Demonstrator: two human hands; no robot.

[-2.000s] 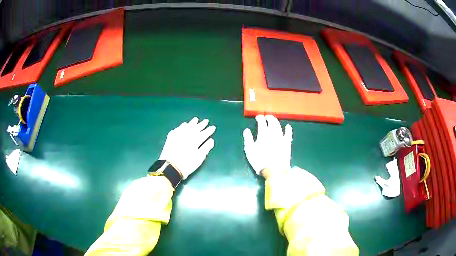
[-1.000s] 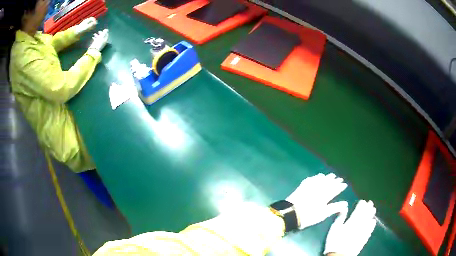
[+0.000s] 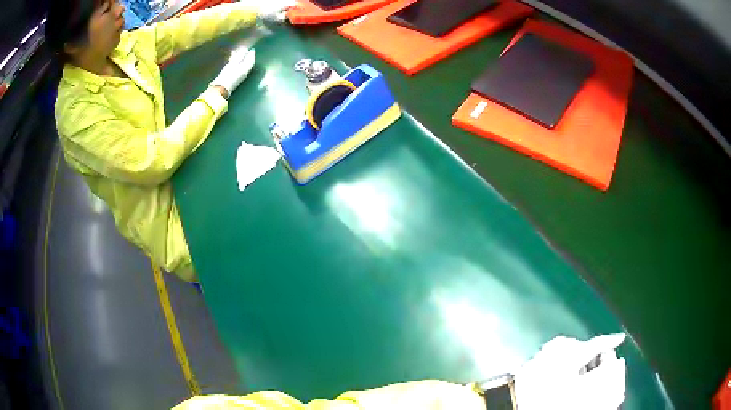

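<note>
My left hand [image 3: 561, 372], in a white glove with a black watch at the wrist, is at the lower right over the green bench, cut by the bottom edge. White glove fabric beside its fingers may be my right hand; the two shapes merge and I cannot separate them. No held object shows. The nearest tablet [image 3: 537, 78] lies dark side up on an orange-red foam pad [image 3: 593, 152] at the upper right, away from my hands.
A blue tape dispenser [image 3: 345, 132] stands on the bench [image 3: 353, 304], with a small metal-topped bottle behind and a white cloth [image 3: 255, 163] beside it. A person in yellow [image 3: 128, 144] works at the left bench edge. More tablets on pads lie at the top.
The view has swung left. My hands have shifted to the lower right of the picture and now merge. The neighbouring person's farther arm has reached toward a pad at the top.
</note>
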